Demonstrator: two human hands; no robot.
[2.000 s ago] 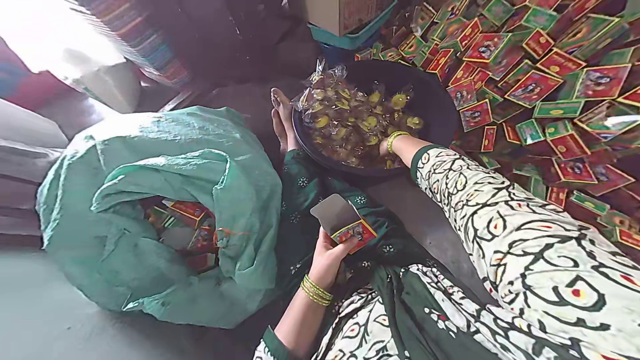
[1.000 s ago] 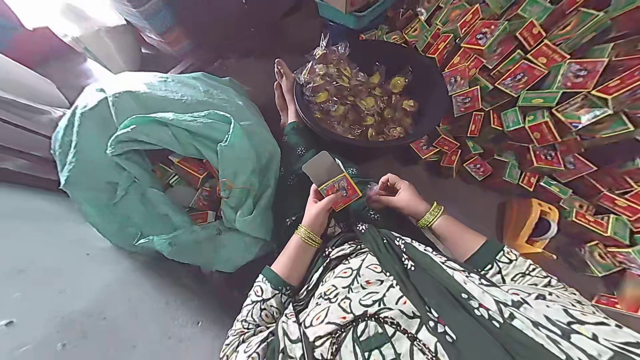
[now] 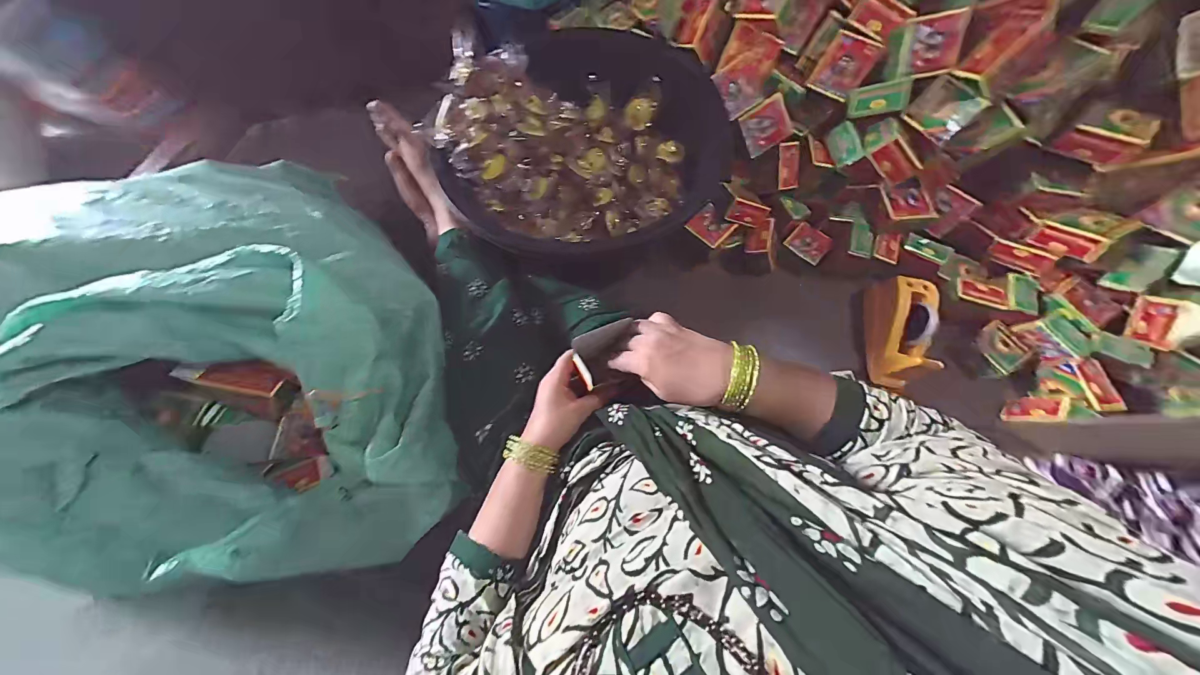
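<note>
A small printed cardboard box (image 3: pixel 603 339) with its grey flap up is between my hands, over my lap. My left hand (image 3: pixel 560 401) grips the box from the left side. At its right edge, the fingers of my right hand (image 3: pixel 673 360) are bent against the flap and opening; whether they hold anything is hidden. Beyond my hands stands a dark round basin (image 3: pixel 698 141) of clear-wrapped pieces (image 3: pixel 591 164) with yellow-green parts. A large green sack (image 3: pixel 375 394) lies open at the left, with red and green boxes (image 3: pixel 246 380) inside.
Many red and green boxes (image 3: pixel 905 197) are spread over the floor at the right and upper right. A yellow tape dispenser (image 3: pixel 895 333) stands at their near edge. My bare foot (image 3: pixel 412 169) rests against the basin's left side.
My right hand was in the basin two seconds ago, then came back beside the box with a small wrapped piece. Now it is against the box, and the box is turned more edge-on.
</note>
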